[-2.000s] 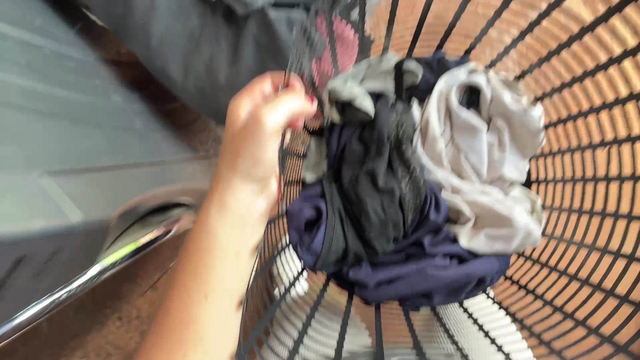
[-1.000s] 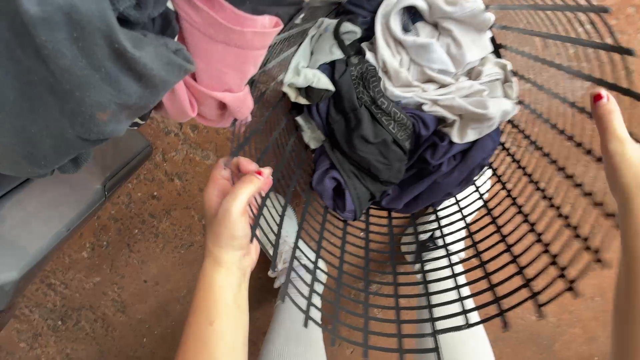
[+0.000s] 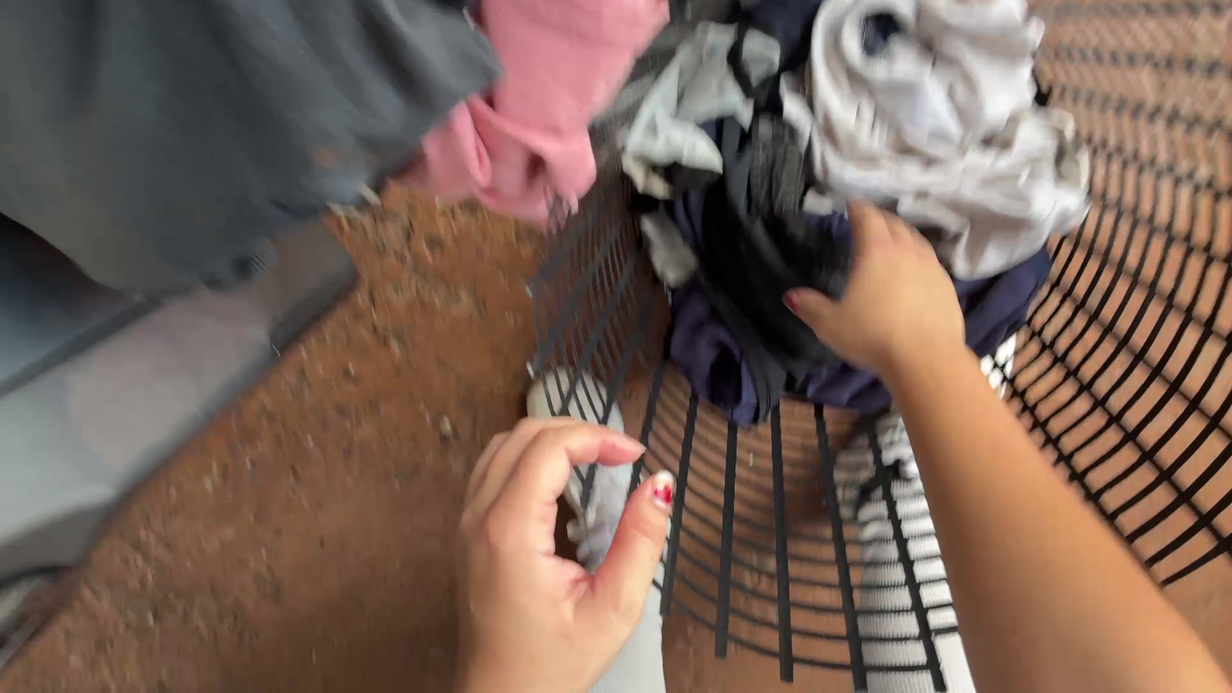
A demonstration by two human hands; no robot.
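A black wire basket [image 3: 782,539] holds a heap of crumpled clothes: a pale grey-white garment [image 3: 924,125], a black garment [image 3: 751,279], a dark navy one [image 3: 717,356] and a light grey-green piece [image 3: 683,115]. My right hand [image 3: 885,289] reaches into the basket, fingers spread on the black and navy cloth; whether it grips any is unclear. Beside the basket's near left side is my left hand [image 3: 568,529], thumb and fingers curved apart with nothing between them.
Dark grey cloth [image 3: 212,125] and a pink garment [image 3: 539,106] hang at the upper left, over a grey surface with a raised edge [image 3: 192,385]. Reddish-brown ground [image 3: 318,539] lies below. My feet and legs, in white, show through the basket's mesh.
My right hand has moved from beyond the basket's right side onto the clothes inside it. My left hand, near the basket's side a second ago, has its thumb and fingers apart now.
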